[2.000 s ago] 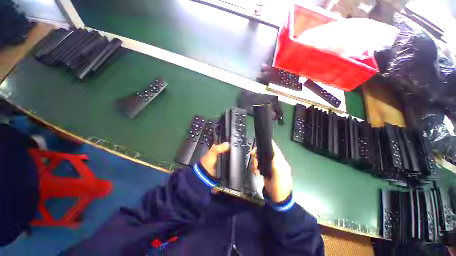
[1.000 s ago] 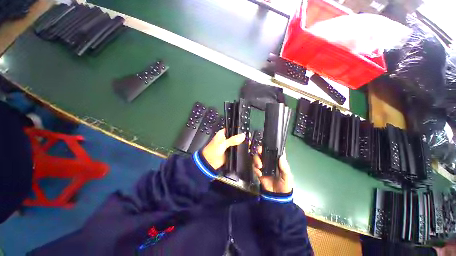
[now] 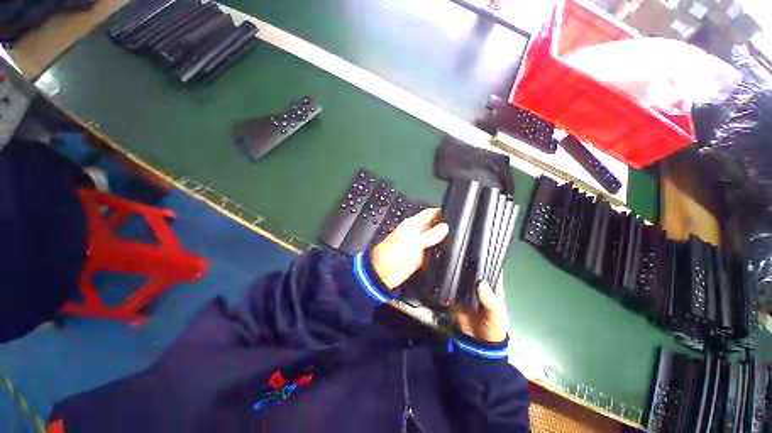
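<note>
A handful of black remotes [image 3: 476, 241] stands on edge between my hands, seen as parallel ridges. My left hand [image 3: 408, 247] grips its left side, thumb on top. My right hand [image 3: 484, 315] holds its lower right end. A row of remotes [image 3: 369, 211] lies button face up on the green bench, left of the handful and partly hidden by my left hand. A black pouch [image 3: 474, 162] lies behind the handful. Set-apart remotes [image 3: 278, 128] lie angled farther left.
Stacked remotes [image 3: 639, 254] run along the right, with another group [image 3: 709, 393] at lower right. A red bin [image 3: 597, 89] holds white plastic beside a white board [image 3: 584, 169]. More remotes [image 3: 182, 35] lie at far left. Black plastic bags [image 3: 735, 139] are far right. A red stool [image 3: 127, 254] stands left below.
The two separate groups held in my hands are now together in one block. The bench scene has shifted right and, at the left, upward in view.
</note>
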